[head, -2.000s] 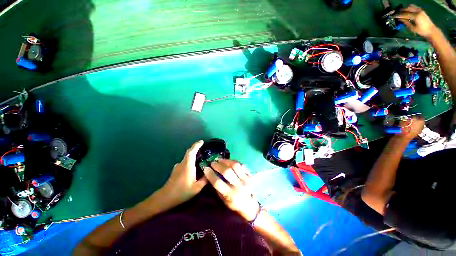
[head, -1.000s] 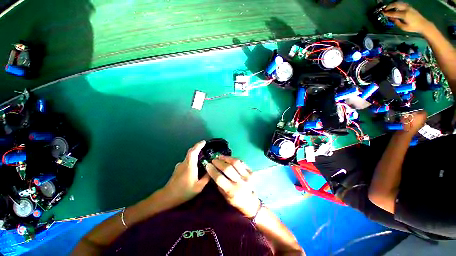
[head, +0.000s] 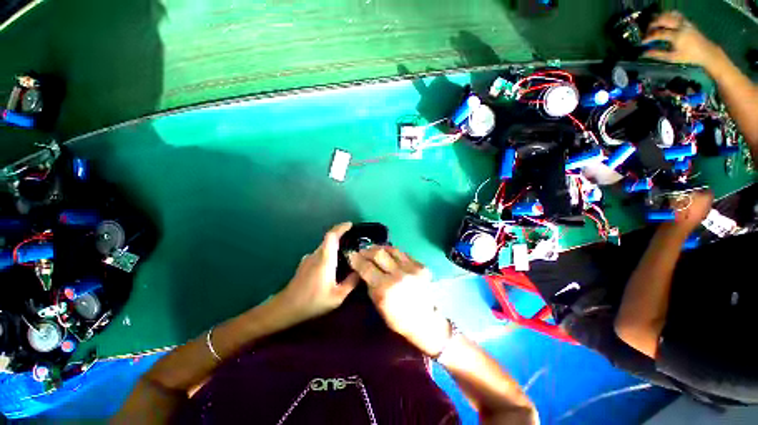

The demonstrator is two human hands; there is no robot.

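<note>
A black housing [head: 363,236] is held in front of me, just above the near edge of the green bench. My left hand [head: 320,274] grips its left side. My right hand [head: 394,286] lies over its right and near side, with the fingertips at the opening. The fingers hide most of the inside, and I cannot tell whether they hold a small part there. A small pale rectangle [head: 340,164] lies on the bench beyond, joined by a thin wire to a white piece [head: 410,139].
Wired units with blue cylinders and silver discs are heaped at left [head: 109,237] and right [head: 558,100]. A green belt [head: 316,41] runs behind the bench and carries a unit [head: 30,100] at far left. A neighbouring person's arms [head: 657,278] reach in at right, near a red stool [head: 517,300].
The housing has tilted and risen slightly in my hands, and my right hand has shifted over it. The belt unit at left has moved further left. The neighbour's far hand has moved.
</note>
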